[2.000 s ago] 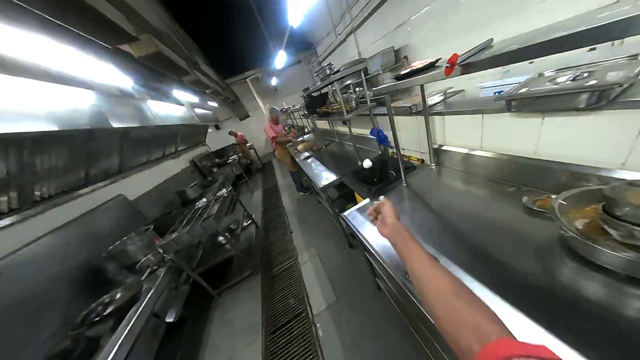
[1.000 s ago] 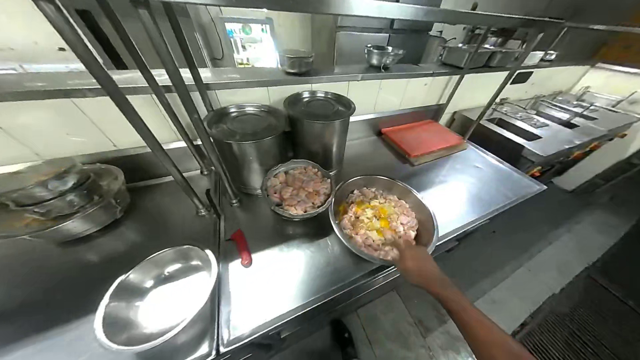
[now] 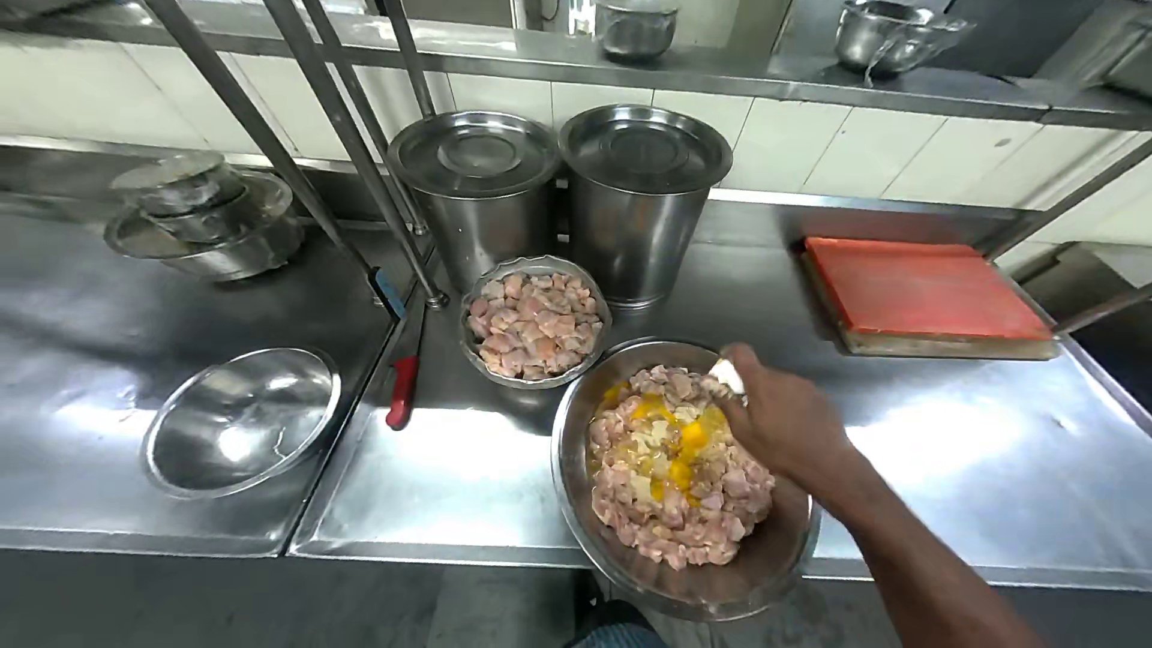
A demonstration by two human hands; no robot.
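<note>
My right hand (image 3: 781, 405) is over the right rim of a large steel bowl (image 3: 792, 531), its fingers closed around a white egg (image 3: 727, 376), perhaps only its shell. Raw meat pieces (image 3: 711, 522) fill much of this bowl, with yellow yolks (image 3: 686, 450) and pale paste on top. Just behind stands a smaller bowl of raw meat chunks (image 3: 535, 326). A red-handled knife (image 3: 404, 392) lies to its left, and an empty steel mixing bowl (image 3: 241, 423) sits farther left. My left hand is out of view.
Two lidded steel canisters (image 3: 477, 207) (image 3: 637, 202) stand against the tiled wall. A red cutting board (image 3: 927, 288) lies at the right. Stacked pans (image 3: 211, 216) sit at the back left. Slanted metal posts (image 3: 355, 144) rise to a shelf (image 3: 747, 83) holding steel pots.
The view has swung from the kitchen aisle to the counter and come nearer the bowls. My right hand, outstretched at first, is at the large bowl; the white thing in it shows now.
</note>
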